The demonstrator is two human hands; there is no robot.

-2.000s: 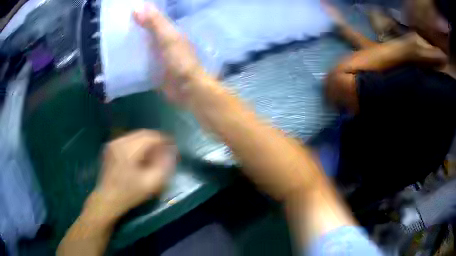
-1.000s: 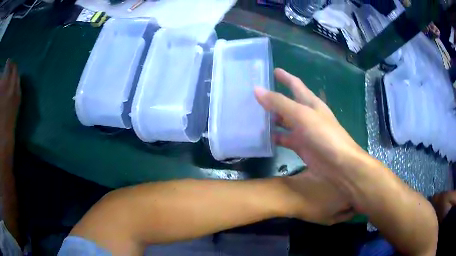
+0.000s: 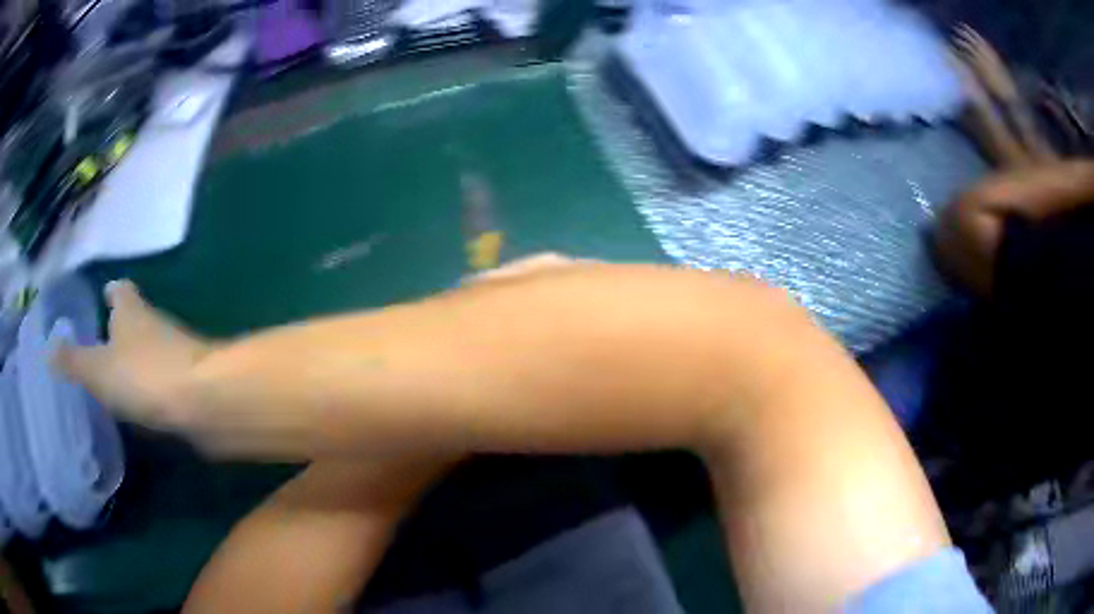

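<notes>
Several frosted translucent housings stand close together at the far left, cut off by the picture's edge. My right arm crosses the picture from the lower right. My right hand is blurred at the right side of the housings, thumb and a finger apart, a fingertip over the nearest one. Whether it touches is unclear. My left forearm comes from the lower left and passes under the right one. A small part of my left hand shows above the right forearm; the rest is hidden.
A row of assembled units with a dark lower edge lies on bubble wrap at the upper right. A white sheet with yellow-black tools is at the upper left. A purple object is at the back. Another person's arm is at right.
The view has swung right, so the housings now lie at the far left and the packed row is nearer the middle. My right forearm now crosses over the left one.
</notes>
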